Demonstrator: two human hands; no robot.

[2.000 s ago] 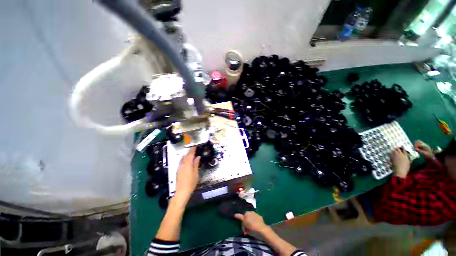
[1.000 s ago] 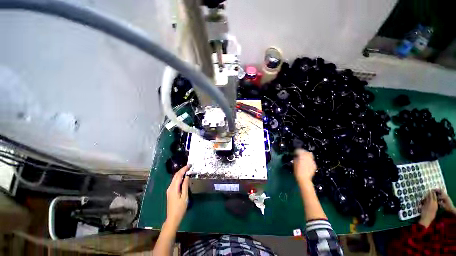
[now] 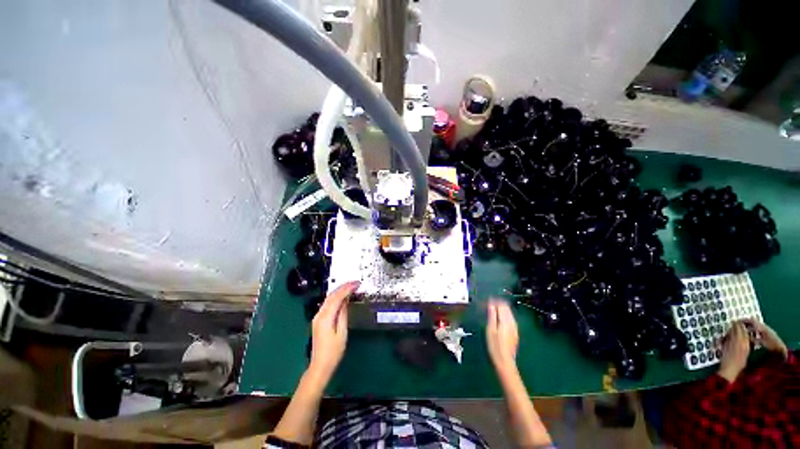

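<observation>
The bench press head point(image 3: 397, 240), silvery with an orange part, stands over the black-speckled plate point(image 3: 360, 272) of the machine base. A dark round piece point(image 3: 397, 257) shows directly under the head. A round black part point(image 3: 441, 214) is on the plate behind it to the right. My left hand point(image 3: 331, 326) rests at the base's front left corner, fingertips on the plate edge, and looks empty. My right hand point(image 3: 503, 331) is blurred over the green bench, right of the base's front; whether it holds anything cannot be told.
A large heap of black housings point(image 3: 561, 210) lies right of the machine, with a smaller heap point(image 3: 724, 230) beyond. Crumpled white tissue point(image 3: 453, 340) is by the base's front right corner. A person in red check point(image 3: 732, 412) handles a white sheet of round pads point(image 3: 702, 307).
My right hand has come from the heap's edge back towards the machine and nearer me. My left hand moved from the plate beside the press head to the front left corner.
</observation>
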